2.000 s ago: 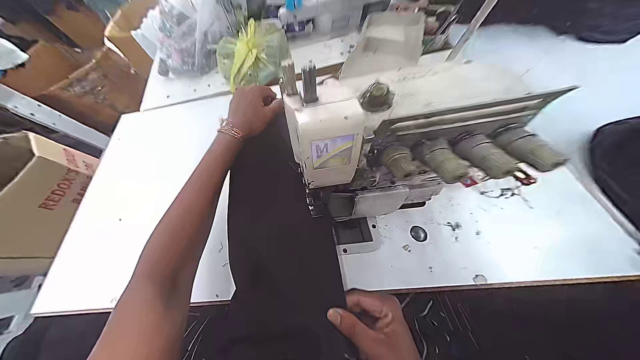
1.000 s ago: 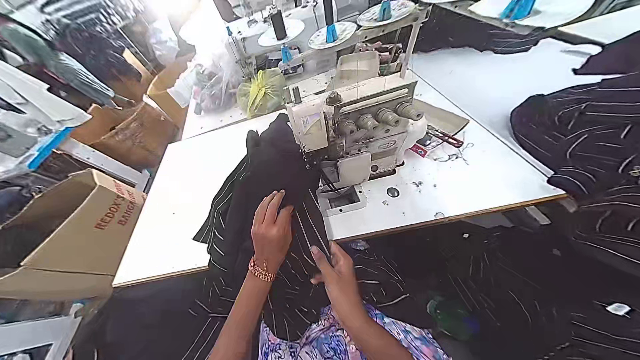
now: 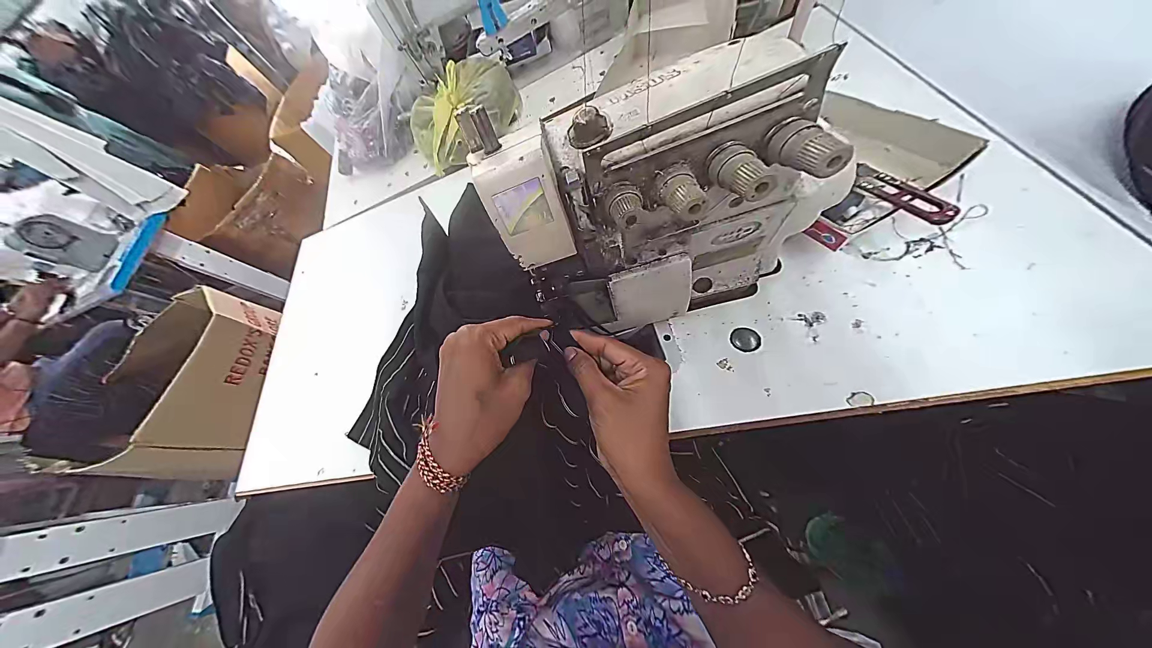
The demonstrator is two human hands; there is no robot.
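An overlock sewing machine (image 3: 684, 180) stands on a white table, its presser foot area just beyond my fingertips. Black fabric (image 3: 477, 261) lies left of and below the needle area and hangs over the table's front edge; pale threads show on it. My left hand (image 3: 486, 387), with a bracelet at the wrist, pinches the fabric's edge between thumb and forefinger. Close to its right, my right hand (image 3: 625, 396) also pinches the edge, thumb against forefinger. The exact piece between the fingertips is small and partly hidden by them.
Right of the machine, red-handled thread snips (image 3: 909, 193) lie by a cardboard piece (image 3: 909, 135) and loose threads. A yellow plastic bag (image 3: 463, 103) sits behind. An open cardboard box (image 3: 193, 396) stands at the left, with part of another person (image 3: 27, 315) beyond it. Dark cloth hangs below the table's front edge (image 3: 990, 391).
Both hands have moved forward over the fabric to the front of the presser foot and come closer together. Two seconds ago my left hand was behind the needle area. The view has shifted nearer the machine.
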